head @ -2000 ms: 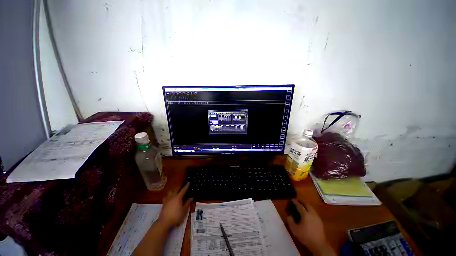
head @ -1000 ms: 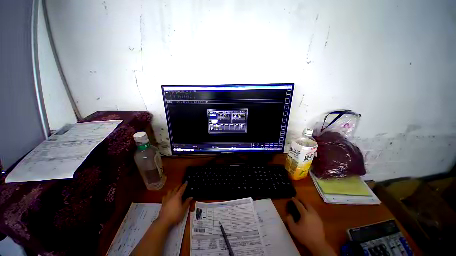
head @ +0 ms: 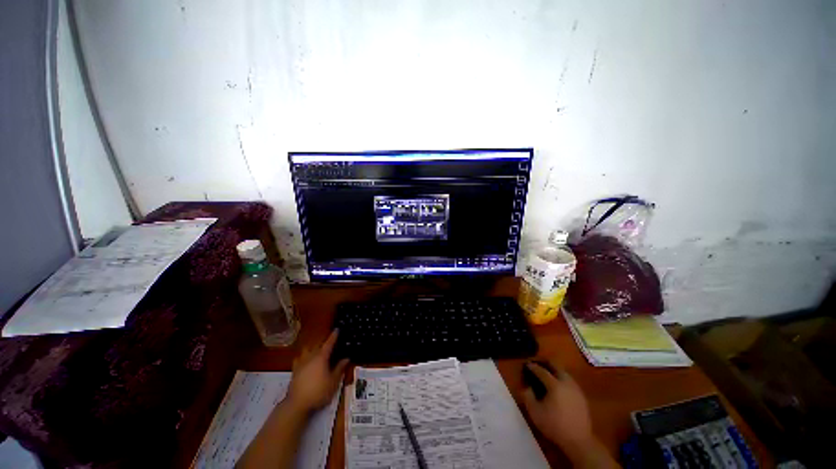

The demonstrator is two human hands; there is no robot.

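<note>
My right hand (head: 559, 403) rests over a small black mouse (head: 535, 377) on the desk, right of the papers. My left hand (head: 315, 376) lies at the lower left corner of the black keyboard (head: 433, 330), fingers pointing to its edge, holding nothing. The monitor (head: 412, 215) shows a black screen with a small window in the middle. Printed spec sheets (head: 376, 430) lie in front of the keyboard, with a pen (head: 412, 436) on top. More papers (head: 240, 412) lie partly under my left forearm.
A clear bottle (head: 268, 302) stands left; a yellow-labelled bottle (head: 547, 282) stands right. A bagged maroon garment (head: 612, 282) rests on a notepad (head: 628, 335). A calculator (head: 695, 438) lies lower right. Papers (head: 110, 275) lie on maroon cloth (head: 137, 389) at left. Brown boxes (head: 761, 366) are at right.
The whole view has shifted slightly, so things sit a little further left and up. My hands stay at the keyboard corner and on the mouse.
</note>
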